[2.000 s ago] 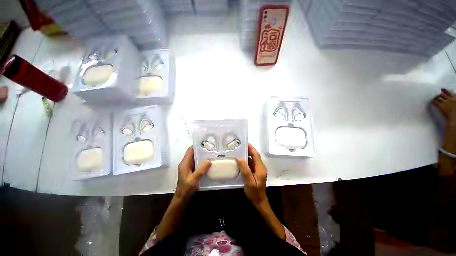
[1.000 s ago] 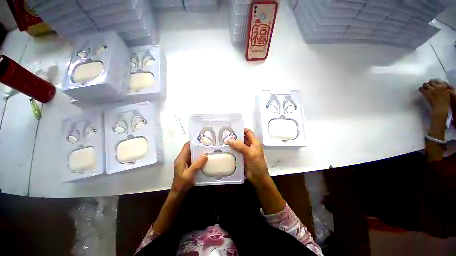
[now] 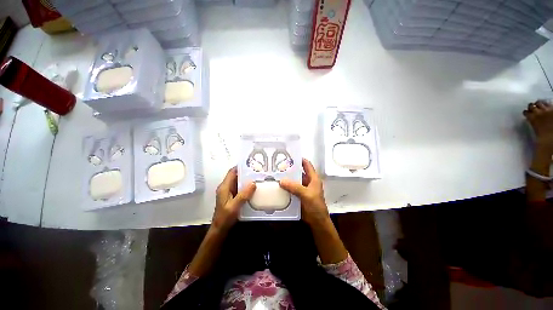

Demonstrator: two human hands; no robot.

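A pale translucent blister tray [image 3: 270, 141] is held at the table's front edge, in the middle. Two earbuds [image 3: 282, 161] sit in its upper recesses and a cream-white charging case [image 3: 270, 197] in its lower recess. My left hand [image 3: 230, 198] grips the tray's left side, thumb at the case's left end. My right hand [image 3: 310, 192] grips the right side, thumb at the case's upper right. Fingers under the tray are hidden. Another filled tray [image 3: 350, 133] lies at the right. Several filled trays [image 3: 165, 132] lie at the left, some piled.
Tall stacks of trays [image 3: 455, 27] stand at the back. A red-bordered smartphone [image 3: 328, 36] leans on one stack. A dark red cylinder [image 3: 37, 86] and a yellow-green item [image 3: 51, 122] are at the left. Another person's hand [image 3: 538, 118] is at the right edge.
My right thumb has moved from the right earbud down to the charging case. My left hand keeps its grip on the tray. The view has shifted slightly.
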